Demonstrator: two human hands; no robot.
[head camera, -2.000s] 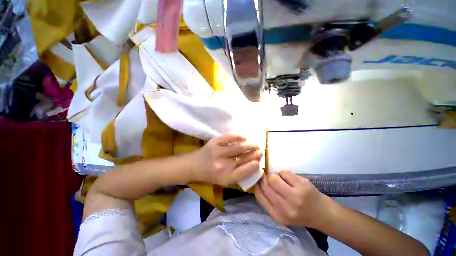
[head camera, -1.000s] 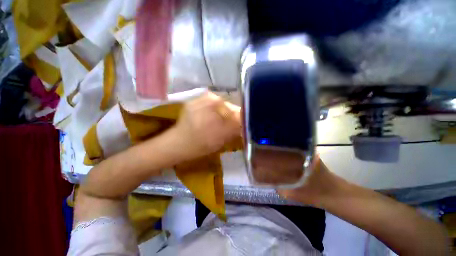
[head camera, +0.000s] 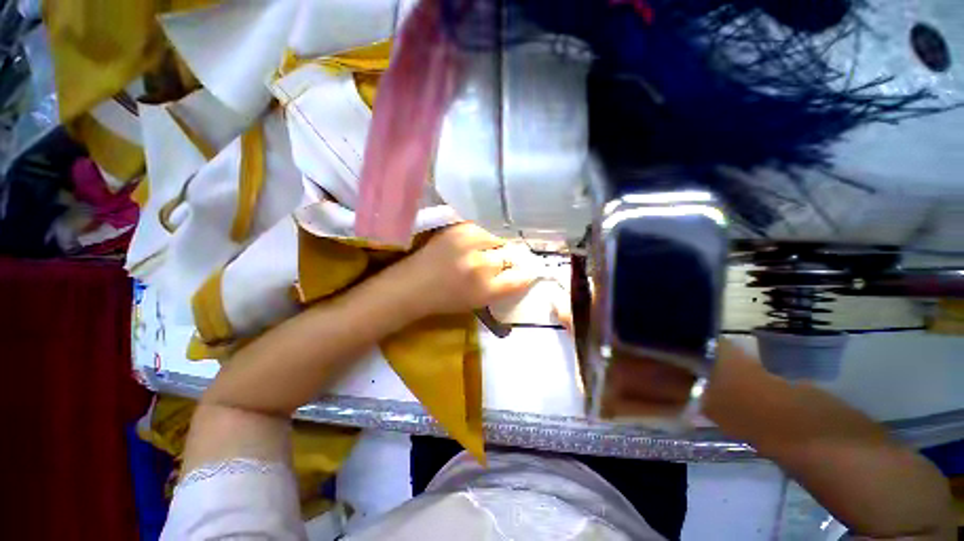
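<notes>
My left hand (head camera: 476, 273) is at the needle area, low behind the machine head, with its fingers closed on a white and mustard fabric piece. The mustard part (head camera: 439, 365) hangs in a point over the table's front edge. The chrome take-up cover (head camera: 664, 301) looms large and hides most of my right hand (head camera: 729, 375); only its wrist side and forearm show clearly, so its grip cannot be told. A strip of white fabric (head camera: 529, 306) shows between the hands. The presser foot and needle are hidden.
White and mustard pieces (head camera: 217, 137) lie heaped at left. A pink strip (head camera: 407, 148) and a navy thread tuft (head camera: 698, 95) hang on the white machine head (head camera: 539, 137). The tension assembly (head camera: 798, 306) is at right, dark red cloth (head camera: 63, 402) at far left.
My left hand has moved from near the front edge back to the needle area with the fabric. The view has leaned close to the machine head, so the chrome cover and navy tuft now loom large.
</notes>
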